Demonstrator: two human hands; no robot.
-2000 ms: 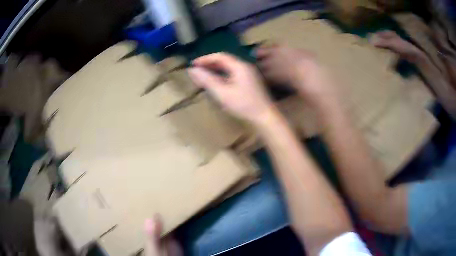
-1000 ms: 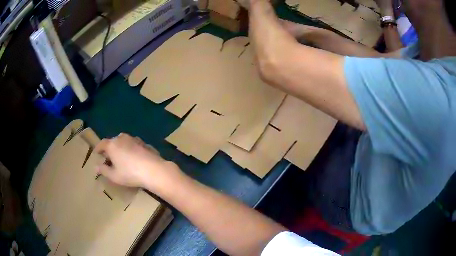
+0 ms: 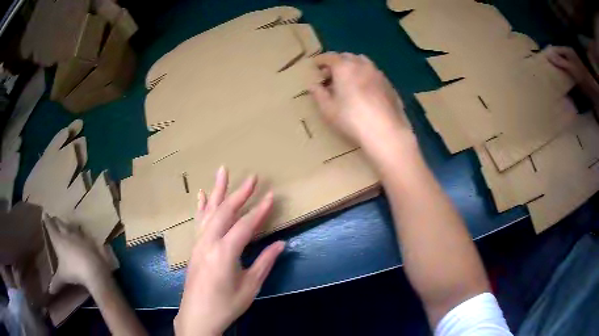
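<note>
A stack of tan die-cut box blanks (image 3: pixel 223 98) lies before me on the dark green-blue table, with layered edges along its near side. Two short slots show in the top blank. My left hand (image 3: pixel 226 256) has its fingers spread over the near front panel, fingertips on the cardboard, thumb apart. My right hand (image 3: pixel 361 98) is curled over the right side of the top blank, its fingertips at the side flap by the notches. The hand covers part of that flap, and its fingers look closed on it.
More blanks (image 3: pixel 473 72) lie at the right, with another person's hand (image 3: pixel 565 62) on them. Folded boxes (image 3: pixel 98 65) stand at far left. Another person's hand (image 3: pixel 75 252) holds a partly folded blank (image 3: pixel 62 177) at near left. The table's curved edge (image 3: pixel 328 283) runs in front.
The view has swung back left and centred on the stack. My left hand now shows on the near panel. My right hand is still at the right side flap.
</note>
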